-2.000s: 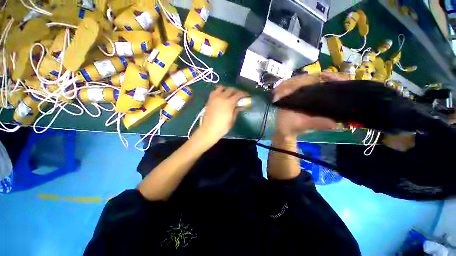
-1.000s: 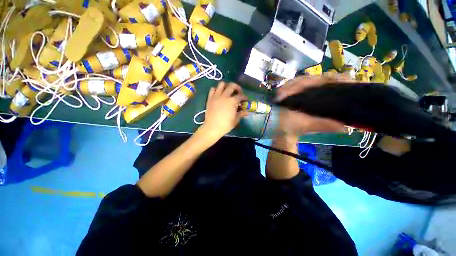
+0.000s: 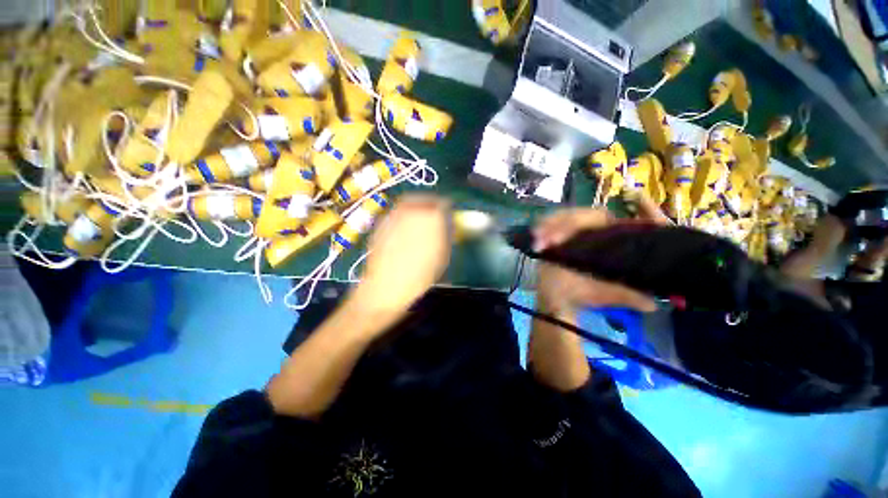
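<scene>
My left hand point(image 3: 414, 248), blurred, is closed on a yellow corded unit point(image 3: 475, 224) whose labelled end shows to the right of the fingers. My right hand point(image 3: 574, 255) grips a thick black electric screwdriver point(image 3: 652, 255) with a small green light and a red switch. Its tip points left towards the unit, with a small gap between them. The screw feeder point(image 3: 523, 160), white-grey with an open top bin, stands just beyond my hands.
Many yellow units with white cords are piled at left point(image 3: 282, 195). More units lie at right point(image 3: 716, 185). A black cable point(image 3: 623, 352) curves below the screwdriver. Another person's arm point(image 3: 818, 248) is at the right. A blue stool point(image 3: 112, 321) stands at lower left.
My left hand has moved slightly left and down with the unit, away from the screwdriver tip. The screwdriver now shows a green light. The whole view has shifted a little.
</scene>
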